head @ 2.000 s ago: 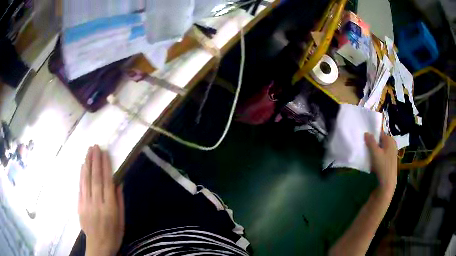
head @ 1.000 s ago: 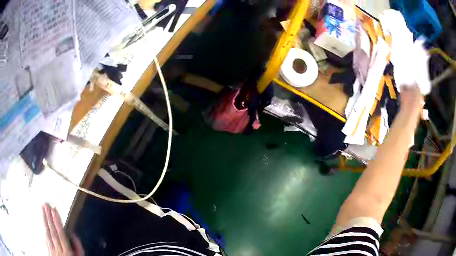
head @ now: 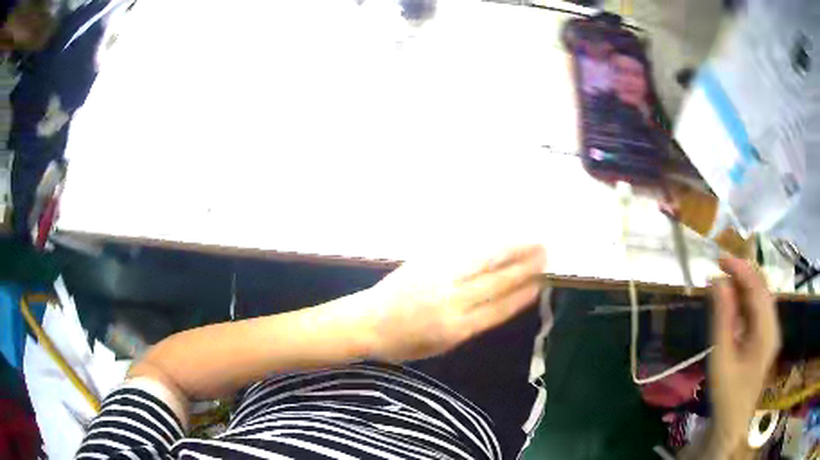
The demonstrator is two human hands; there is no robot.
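Observation:
My left hand (head: 463, 301) reaches across from the left, blurred, with its fingers stretched along the table's front edge; nothing shows in it. My right hand (head: 744, 314) is at the right, in front of the table edge, blurred, with fingers partly bent and nothing visible in it. The white sewing table (head: 315, 135) is overexposed, so any white cloth on it cannot be told apart. A dark smartphone (head: 620, 103) with a lit screen lies right of centre. A white cable (head: 633, 314) hangs from it over the edge and passes behind my right hand.
Printed paper with a blue band (head: 755, 117) is at the upper right, by a brown card (head: 697, 208). A red item (head: 47, 216) is at the left table edge. White pieces (head: 58, 373) and a yellow frame (head: 58, 355) are lower left. A white roll (head: 762, 429) is lower right.
The view has swung from the right-hand cart back to the table. My right hand held white cloth over the cart and is now by the table edge without it. My left hand now reaches across the edge.

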